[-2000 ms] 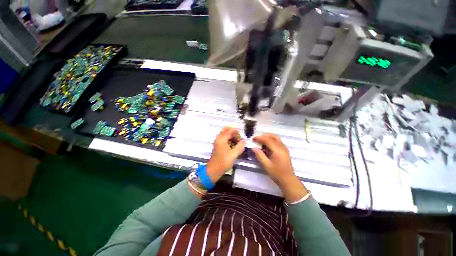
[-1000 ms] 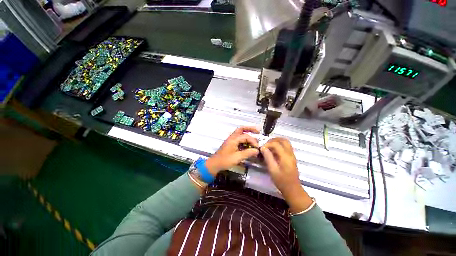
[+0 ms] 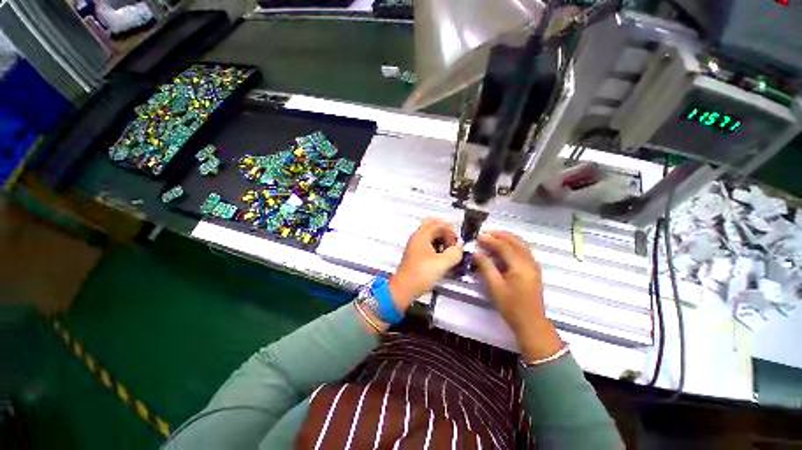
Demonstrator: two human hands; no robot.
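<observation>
My left hand (image 3: 426, 262), with a blue wristband, pinches a small dark circuit board (image 3: 441, 246) between thumb and fingers. My right hand (image 3: 513, 274) pinches a small white plastic part (image 3: 470, 247) close beside it. Both hands meet directly under the narrow tip of the machine head (image 3: 475, 220), above the grooved aluminium base (image 3: 387, 198). The fingers hide most of both pieces, so I cannot tell whether they are joined.
A black tray (image 3: 356, 141) with loose boards lies left, a fuller tray (image 3: 250, 77) beyond it. White parts (image 3: 734, 250) are piled at right, past black cables (image 3: 656, 308). The digital counter (image 3: 717, 123) and metal stand (image 3: 607, 97) rise at upper right.
Since one second ago both hands have shifted slightly right, and the pinched pieces are now up at the tip. The machine head appears lower relative to the hands.
</observation>
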